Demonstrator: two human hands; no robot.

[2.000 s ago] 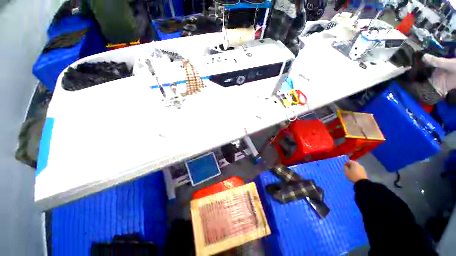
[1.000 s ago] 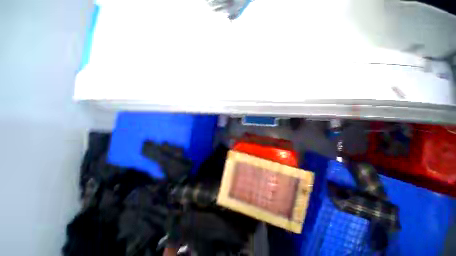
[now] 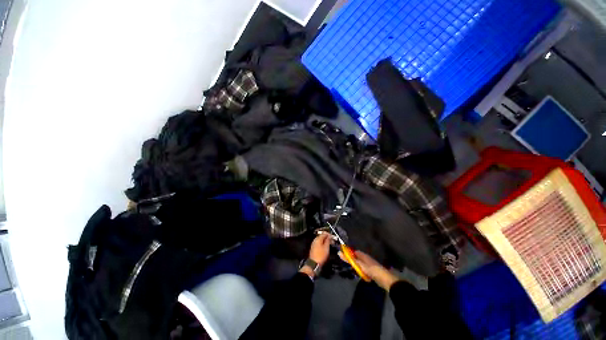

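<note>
Dark grey garments with plaid lining (image 3: pixel 286 211) lie in a big heap in front of me. My right hand (image 3: pixel 373 268) holds scissors with yellow-orange handles (image 3: pixel 353 261), their blades pointing up and left to the heap. My left hand (image 3: pixel 320 250) is just left of the blades, its fingers closed at the near edge of the heap. It seems to pinch something small and pale, perhaps a ticket or thread, too small to tell. A thin pale string or strip runs up from near the blades across the cloth.
A blue gridded crate (image 3: pixel 425 46) at the top bears part of a dark garment. A red stool with a tan slatted seat pad (image 3: pixel 555 246) stands at right. A white trough (image 3: pixel 222 305) and navy garments (image 3: pixel 229 255) lie lower left. A white wall (image 3: pixel 86 99) fills the left.
The view has swung left and down from the sewing table to the garment heap. Both hands now show at the heap, with scissors in the right; the earlier frames show only one hand, without scissors.
</note>
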